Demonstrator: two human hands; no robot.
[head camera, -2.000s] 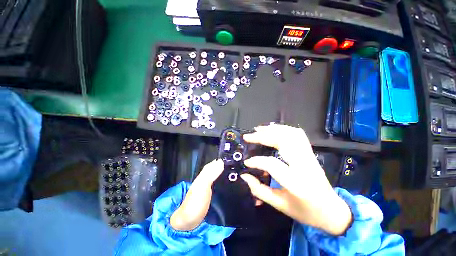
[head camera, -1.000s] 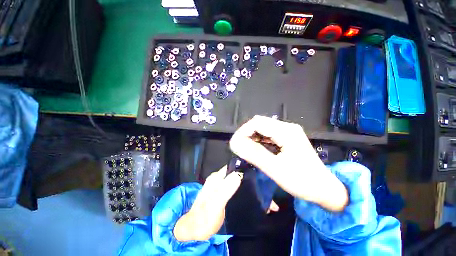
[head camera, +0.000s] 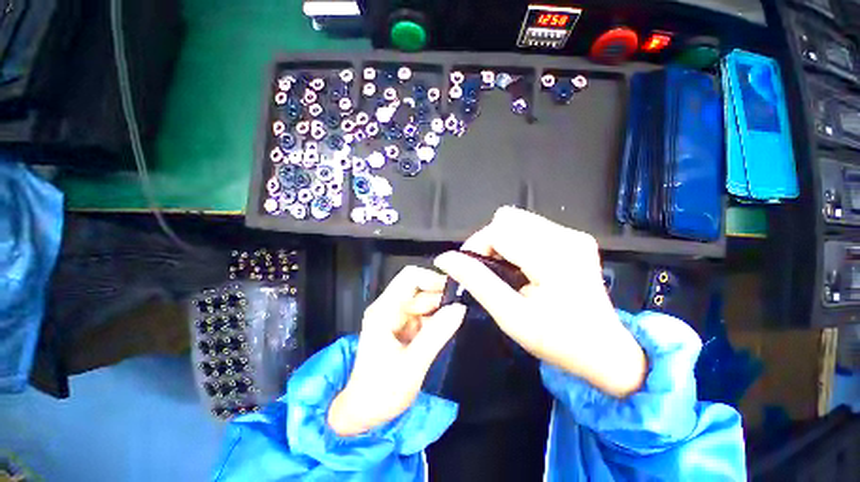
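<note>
A dark rear cover (head camera: 454, 290) is held between both my hands, in front of the parts tray's near edge. My left hand (head camera: 401, 344) grips its left side with thumb and bent fingers. My right hand (head camera: 542, 287) grips it from the right, thumb along the top. The hands hide most of the cover and its camera area. The black parts tray (head camera: 486, 188) lies beyond the hands, with many pale-ringed lens parts (head camera: 325, 141) scattered mostly in its left compartments.
Dark blue panels (head camera: 693, 151) stand at the tray's right end, beside cyan panels (head camera: 759, 127). The press with red digits (head camera: 550, 26) is at the back. A blister tray (head camera: 224, 353) lies lower left. A phone tray (head camera: 839, 198) is at right. A blue sleeve (head camera: 28, 273) shows at far left.
The cover was face-up with its camera area and rings visible; it is now tilted and mostly covered by the hands. Both hands have closed in around it. The display digits have changed.
</note>
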